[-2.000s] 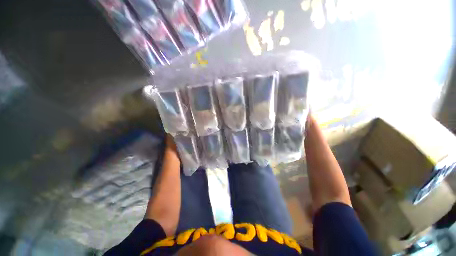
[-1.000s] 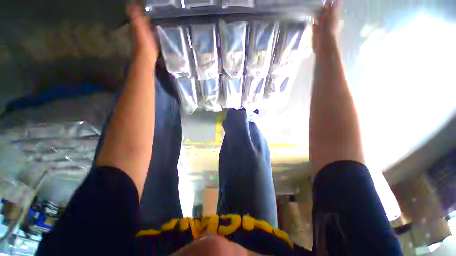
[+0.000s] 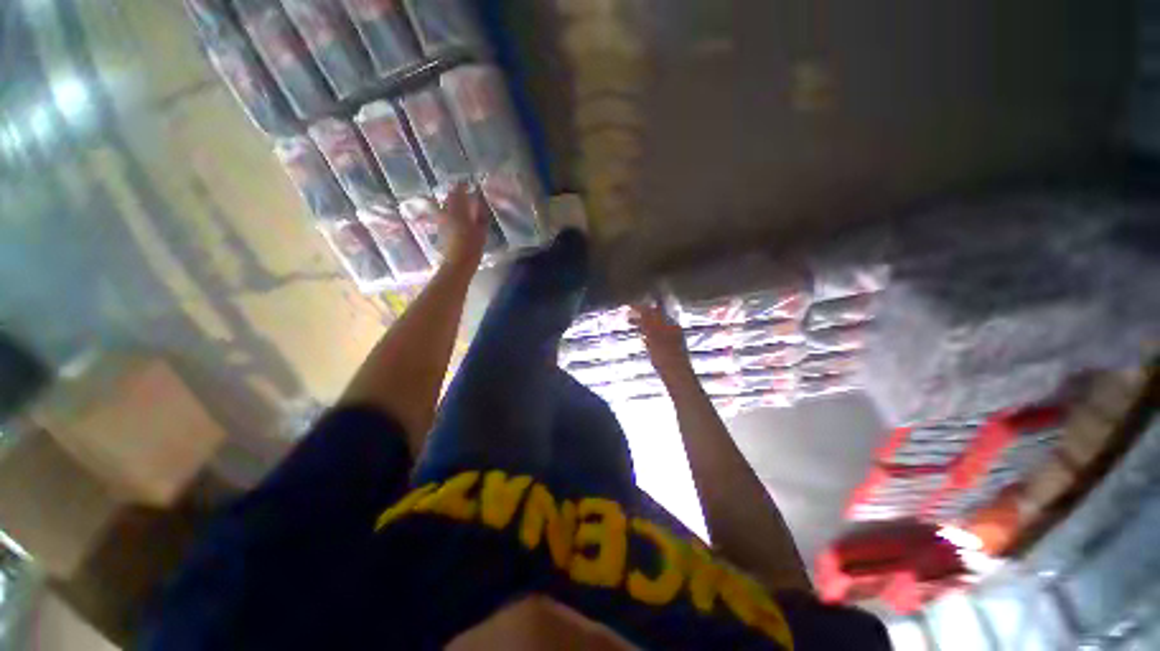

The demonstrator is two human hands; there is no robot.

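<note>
My left hand (image 3: 461,229) is at the upper centre left, over the lower edge of clear plastic trays (image 3: 405,159) with rows of dark and reddish packed products. My right hand (image 3: 656,333) hangs right of my legs, in front of more filled trays (image 3: 751,333). The picture is blurred. I see no tray lifted in either hand, but whether the fingers touch the trays or are apart cannot be told.
A narrow blue edge (image 3: 511,79) runs beside the left trays. Brown cartons (image 3: 134,426) are at the lower left. Silvery wrapped stacks (image 3: 1005,299) are on the right, with red crates (image 3: 890,560) below them. The floor (image 3: 210,165) is worn yellow and grey.
The view has swung round. The tray stack held between my two hands is no longer between them. My hands are lower and closer together, and product trays now show beyond each hand.
</note>
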